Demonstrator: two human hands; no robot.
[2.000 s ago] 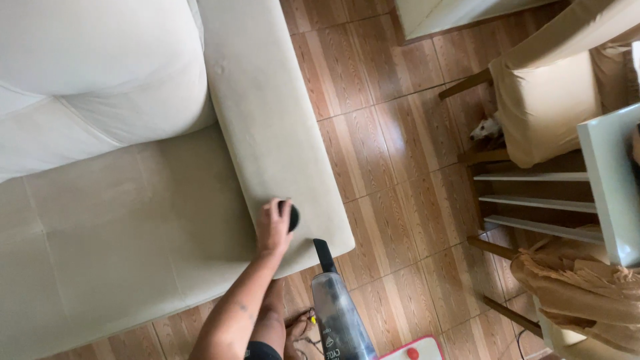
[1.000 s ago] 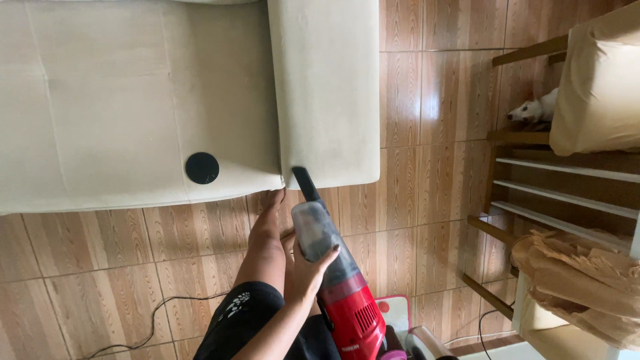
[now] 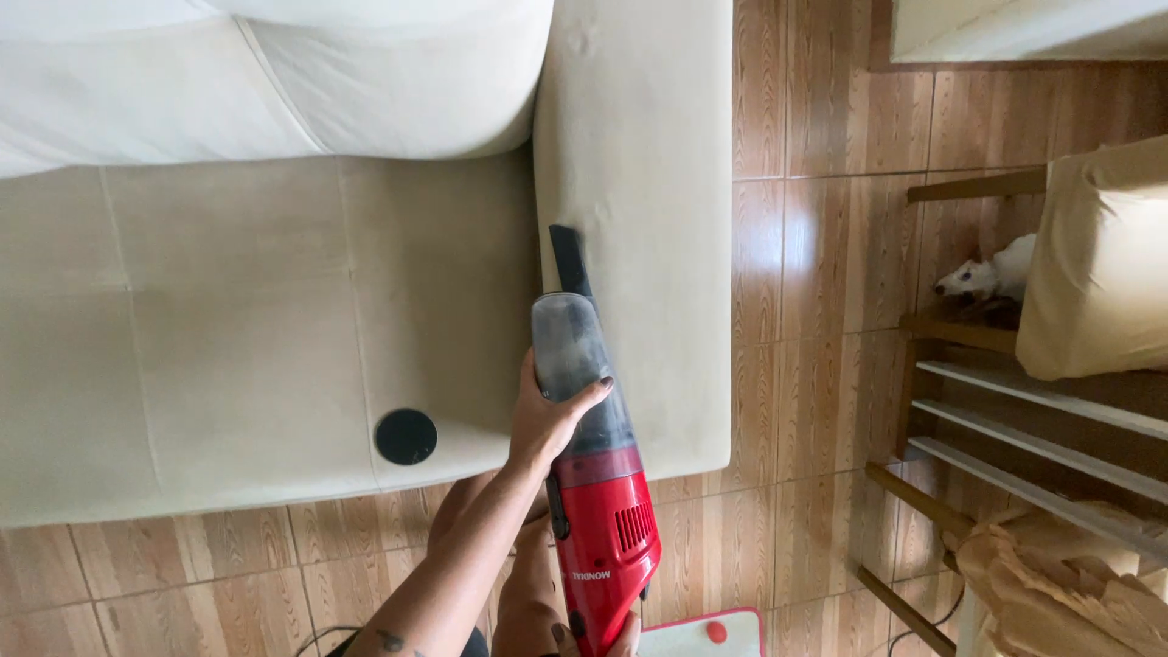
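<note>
My left hand (image 3: pixel 547 411) is wrapped around the clear dust container of a red Mondial handheld vacuum cleaner (image 3: pixel 602 511). At the bottom edge, my right hand (image 3: pixel 598 639) grips the vacuum's rear end, mostly hidden below the frame. The black crevice nozzle (image 3: pixel 569 260) points away from me over the inner edge of the beige sofa armrest (image 3: pixel 666 365); whether it touches the fabric cannot be told. A round black disc (image 3: pixel 406 436) lies on the sofa seat (image 3: pixel 246 365) near its front edge, left of my forearm.
Wood-look tiles (image 3: pixel 821 392) cover the floor. At the right stand covered chairs (image 3: pixel 1095 274) and a piece with white slats (image 3: pixel 1040 420); a white animal (image 3: pixel 995 274) lies beneath a chair. A red-edged mat (image 3: pixel 698 634) and a dark cord (image 3: pixel 319 634) are near my legs.
The vacuum has moved forward from the armrest's front end to farther along it. Two seconds ago a hand held the black disc on the armrest; now it lies on the seat.
</note>
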